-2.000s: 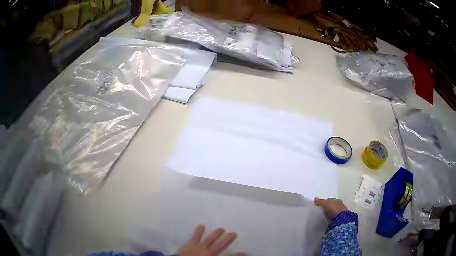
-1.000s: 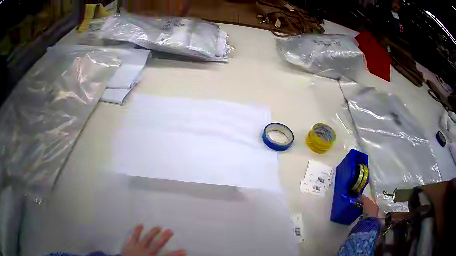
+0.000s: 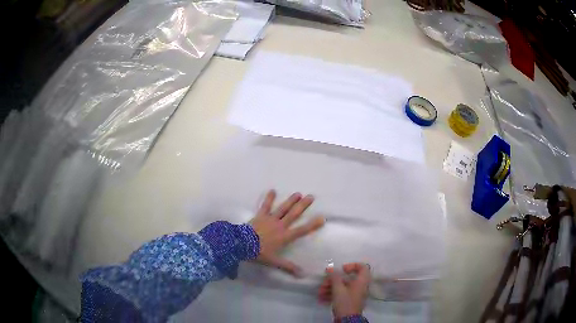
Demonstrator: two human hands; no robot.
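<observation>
A wrapping sheet [image 3: 252, 164] lies folded over a flat, greyish shape in front of me; its folded edge runs below my hands. A whiter sheet area [image 3: 328, 94] shows beyond it. My left hand [image 3: 284, 228] lies flat on the covered shape, fingers spread, holding nothing. My right hand [image 3: 349, 287] is just right of it at the folded edge, fingers curled and slightly blurred. A tiny shiny bit shows at its fingertips; I cannot tell what it is. The blue tape dispenser [image 3: 491, 180] stands at the right, untouched.
A blue tape roll [image 3: 420, 110], yellow tape roll [image 3: 463, 120] and label stickers [image 3: 460, 160] lie at right. Poly bags lie at left [image 3: 139, 76] and right [image 3: 530, 120]. Straps with metal hooks [image 3: 543, 252] hang at lower right. A red sheet [image 3: 518, 49] lies at far right.
My right hand has left the tape dispenser and come to the folded edge near my left hand. My left hand has come further into view, on the wrapped shape. The view has shifted.
</observation>
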